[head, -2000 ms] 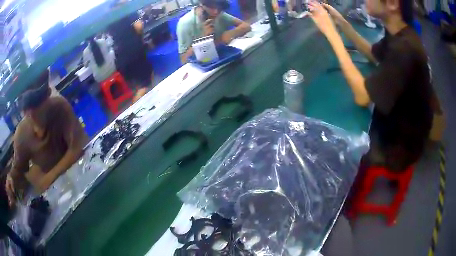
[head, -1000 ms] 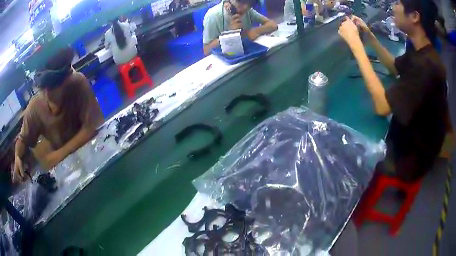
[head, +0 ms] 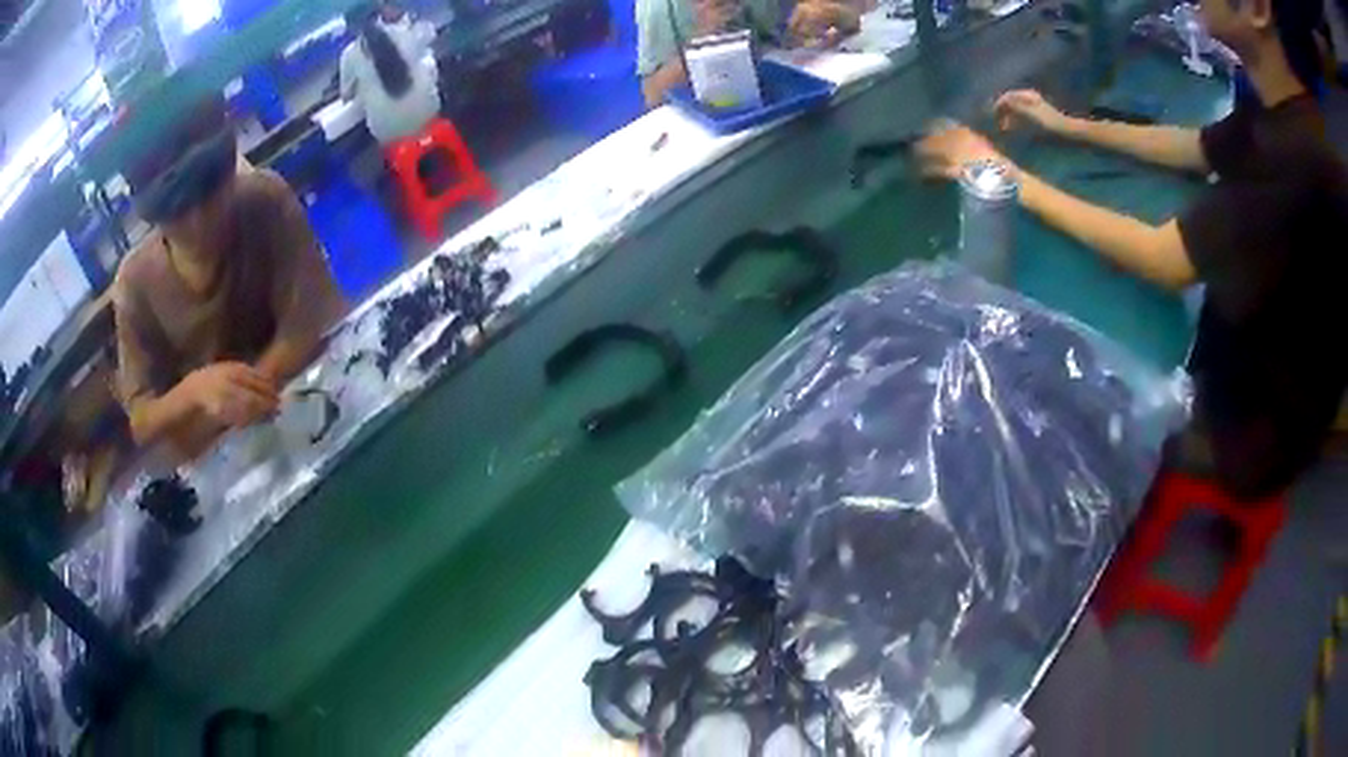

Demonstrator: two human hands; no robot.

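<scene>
Neither of my hands is in the picture. A large shiny clear plastic bag is domed over dark parts, nearest in front of me, right of centre. Black C-shaped yokes lie in a tangled heap at its left edge on the white sheet. Two thick black arcs, headbands by their look, lie apart on the green conveyor belt: one nearer and one farther. Part of another black arc shows at the bottom left edge.
A silver can stands beyond the bag. A person at the right sits on a red stool, one hand at a dark arc over the belt. Across the belt are a seated person, a black parts heap and a blue tray.
The view has shifted, so the bag and arcs sit higher and farther right. The right-hand person's hands have lowered to the belt. The person across at left has brought both hands together.
</scene>
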